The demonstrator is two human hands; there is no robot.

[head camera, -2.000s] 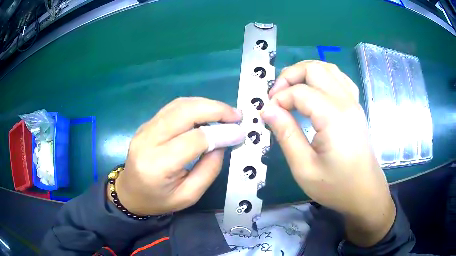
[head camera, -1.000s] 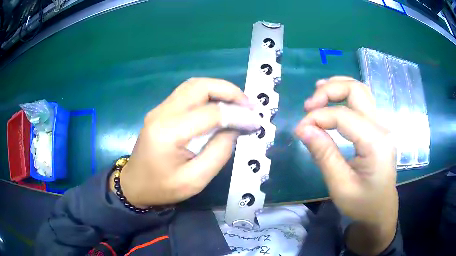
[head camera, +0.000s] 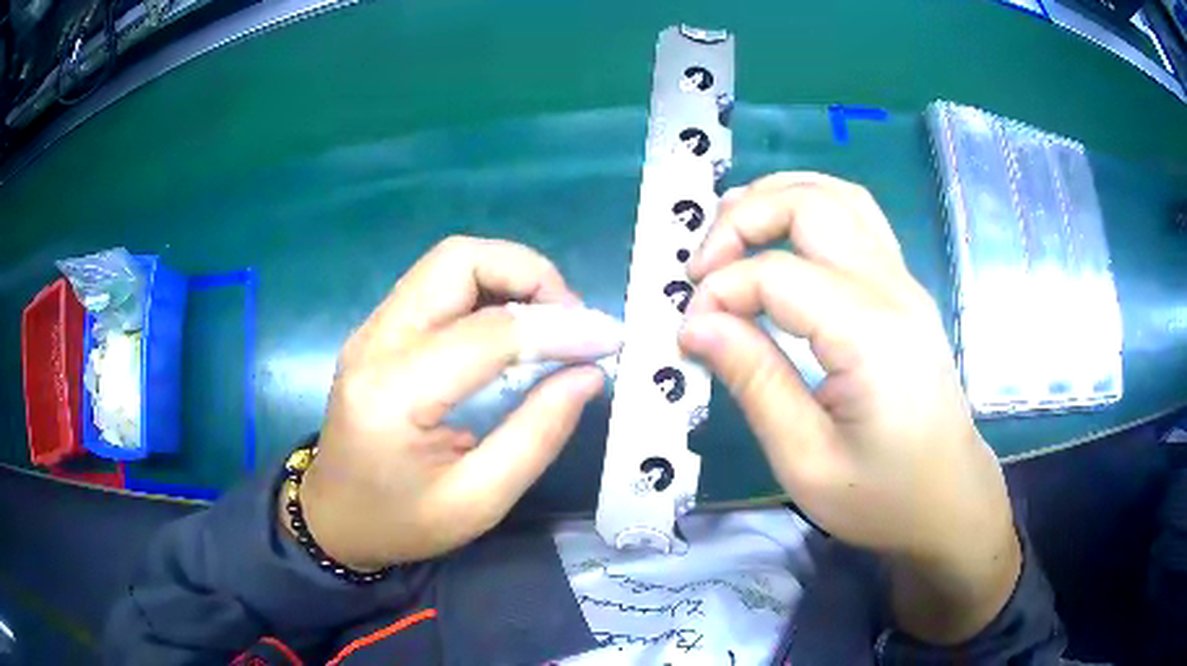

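The long grey metal housing point(head camera: 651, 260) stands upright in the picture, tilted slightly, with its round ports facing up. My left hand point(head camera: 436, 410) is at its left edge, with the index finger in a whitish finger cot point(head camera: 553, 334) and the thumb close below. My right hand point(head camera: 840, 371) is at the right edge, thumb and index finger close together beside the fourth port point(head camera: 678, 297), which they partly cover. Any small part between the fingertips of either hand is too small or hidden to tell.
A blue bin point(head camera: 163, 358) with a clear bag and whitish contents stands at far left, beside a red bin point(head camera: 52, 377). A shiny clear tray point(head camera: 1028, 260) lies at right. Blue tape point(head camera: 840, 124) marks the green bench. Handwritten white material point(head camera: 729, 586) shows at the bottom.
My right hand has moved left, back to the housing's right edge. My left hand has drawn back from over the ports to the left edge. The housing sits higher in the picture.
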